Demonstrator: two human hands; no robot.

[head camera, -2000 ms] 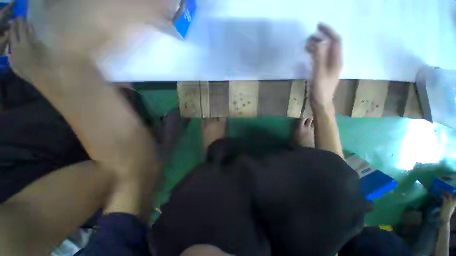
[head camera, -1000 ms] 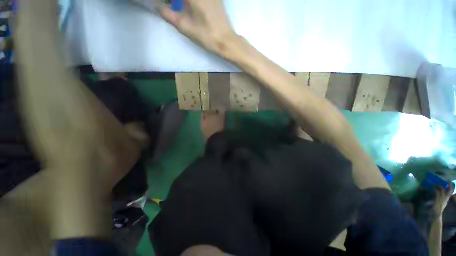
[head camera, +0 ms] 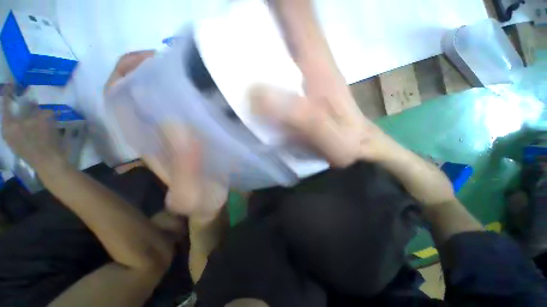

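A clear frosted tub with a white cover is held tilted above my lap, blurred by motion. Dark parts show between the tub and the cover. My left hand grips the tub from below, with the thumb on its near side. My right hand holds the white cover at its right side, fingers partly blurred. The far side of the unit is hidden.
Blue and white boxes stand at the upper left. A seated person's hand is beside them. A clear tank sits at the right table edge. A blue box lies on the green floor.
The view has turned. The tub and cover are now in both my hands above my lap; my right hand was reaching to the upper left before. Blue and white boxes have come into view at left.
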